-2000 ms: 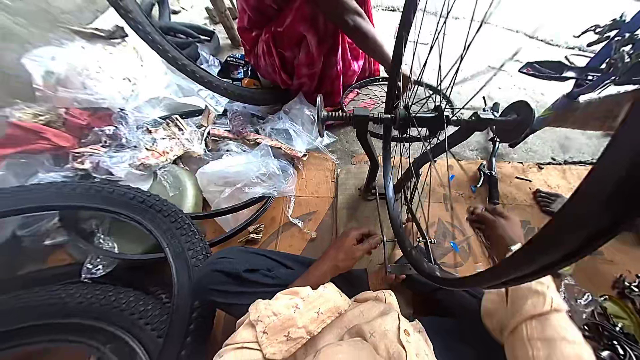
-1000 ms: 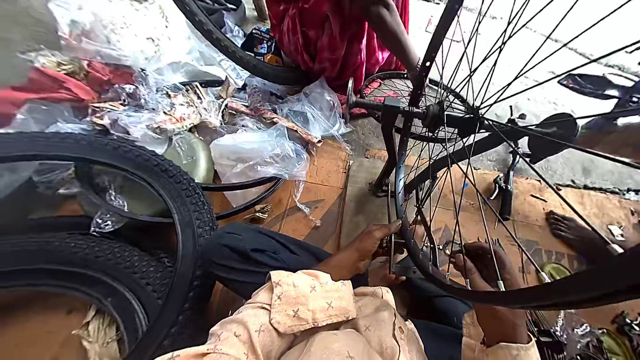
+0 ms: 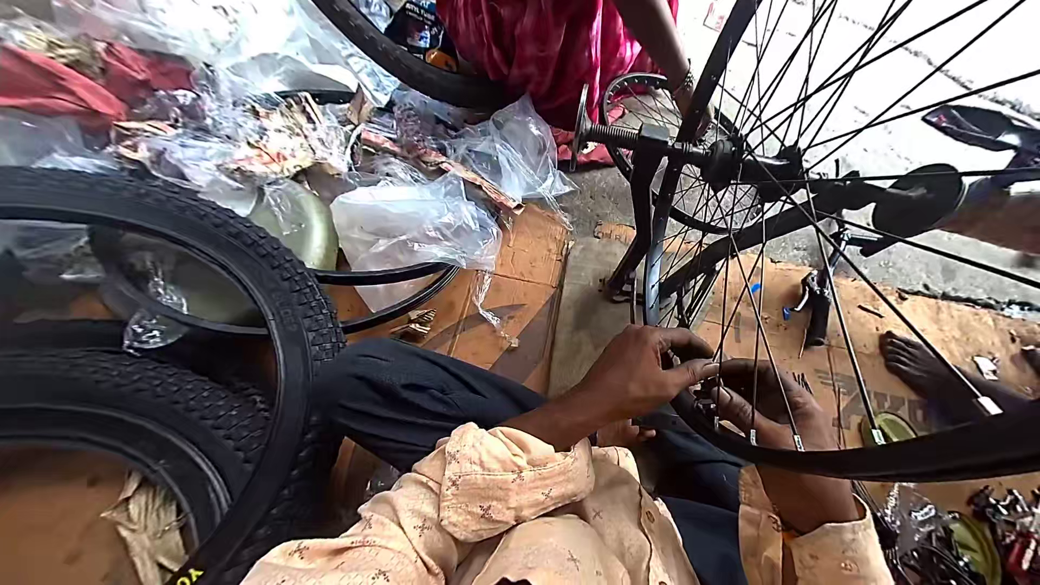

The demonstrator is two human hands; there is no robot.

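Note:
A spoked bicycle wheel (image 3: pixel 894 463) stands in a metal wheel truing stand (image 3: pixel 642 195) in front of me. Low on its rim, my two hands meet at the spoke ends. My left hand (image 3: pixel 642 374) reaches in from the left, thumb and fingers bent around something small at the rim that I cannot make out. On the other side of several spokes, my right hand (image 3: pixel 780 406) has its fingers bent at the same spot; whether it grips a spoke or a small part is hidden.
Knobbly bicycle tyres (image 3: pixel 276 325) lie at the left. Clear plastic bags (image 3: pixel 414 227) and torn wrappings cover the floor beyond. Another person in red cloth (image 3: pixel 544 49) has a hand at a smaller spoked wheel (image 3: pixel 634 89). A bare foot (image 3: pixel 934 366) rests on cardboard at the right.
My right hand has moved left along the rim to meet my left hand. The hands were apart two seconds ago. The wheel and stand appear larger as the view has shifted.

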